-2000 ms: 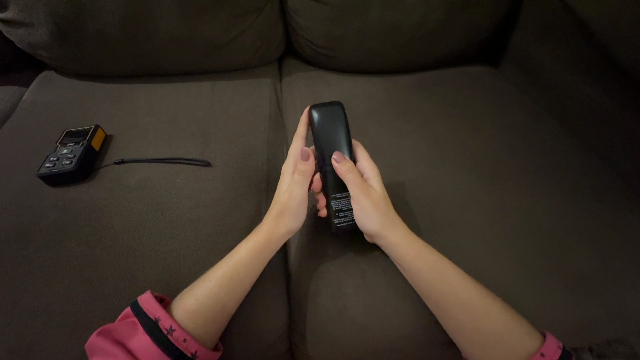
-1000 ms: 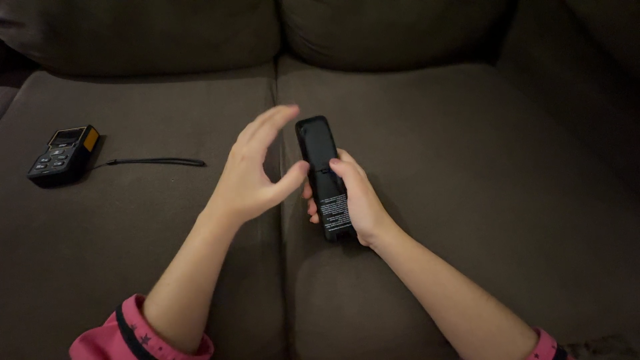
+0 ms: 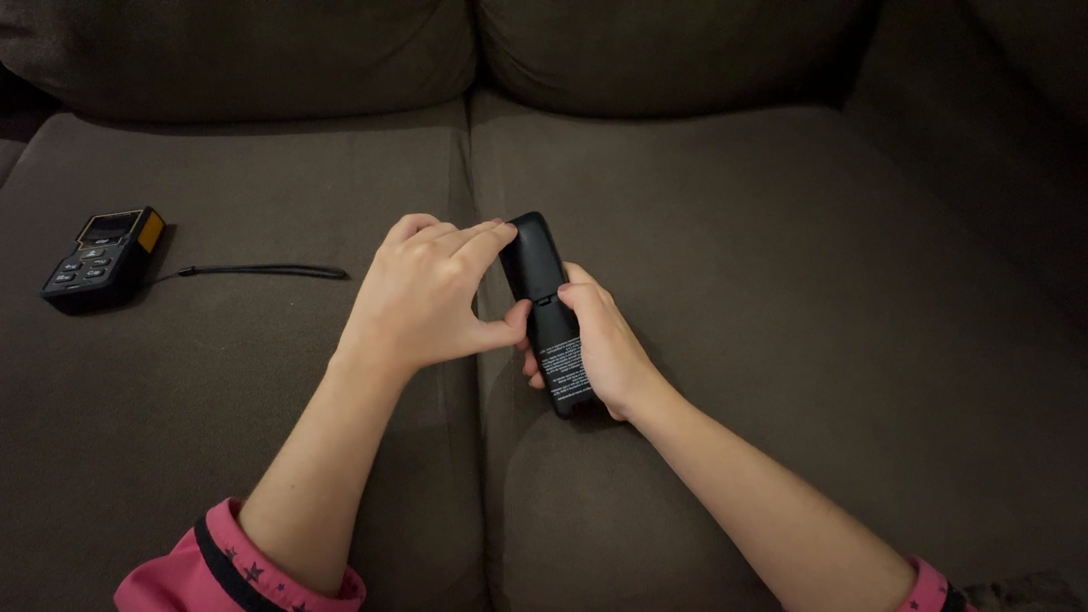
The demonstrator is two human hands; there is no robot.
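Observation:
A black plastic remote control [image 3: 544, 314] is held back side up, with a latch near its middle and small white print on its lower half. My right hand [image 3: 599, 340] grips it from the right, thumb by the latch and other fingertips showing past its left edge. My left hand [image 3: 442, 293] is at its left side, fingertips at the upper left edge and thumb by the left edge near the latch. The remote is slightly tilted, its top end leaning left. Its button side is hidden.
A black and yellow laser distance meter [image 3: 106, 259] with a screen and several buttons lies at the left on the dark sofa seat [image 3: 765, 255]. Its wrist strap [image 3: 263, 270] stretches rightward. Back cushions [image 3: 680, 51] stand behind, and a seam runs between the seat cushions.
My left hand was against the remote's side, came off it to the left, and is now back at its upper left edge. My right hand has kept its hold.

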